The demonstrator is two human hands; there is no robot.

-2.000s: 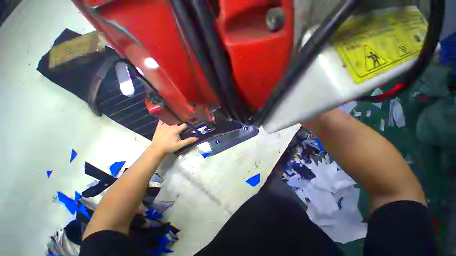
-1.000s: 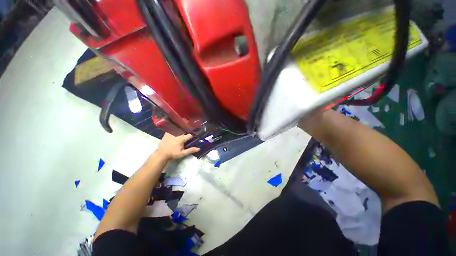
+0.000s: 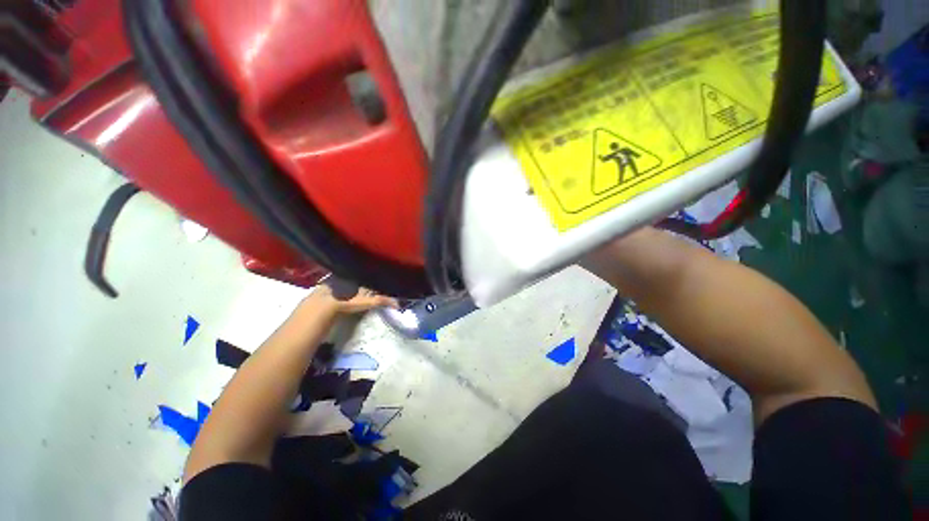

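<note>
The red cutting machine (image 3: 336, 193) fills the upper left and centre, close to the camera, with black cables over it. Its white control box (image 3: 509, 224) with a yellow warning label is at the upper right. Part of the silver-grey base plate (image 3: 433, 313) shows below the machine on the table. My left hand (image 3: 351, 300) is at the machine's lower edge near the base plate; its fingers are partly hidden, and what they touch cannot be told. My right forearm reaches up behind the control box, which hides my right hand. The dark fabric is hidden behind the machine.
The off-white table (image 3: 479, 377) lies below. Black, white and blue offcuts (image 3: 341, 392) lie beside my left forearm. A blue scrap (image 3: 561, 351) lies near the table edge. White scraps (image 3: 703, 407) are below the edge at right, over green floor. A dark curved hook (image 3: 102, 239) sticks out at left.
The machine and control box now look larger and sit further left in view. The dark fabric and wrapped brick are no longer visible. My left hand stays by the base plate, now more covered.
</note>
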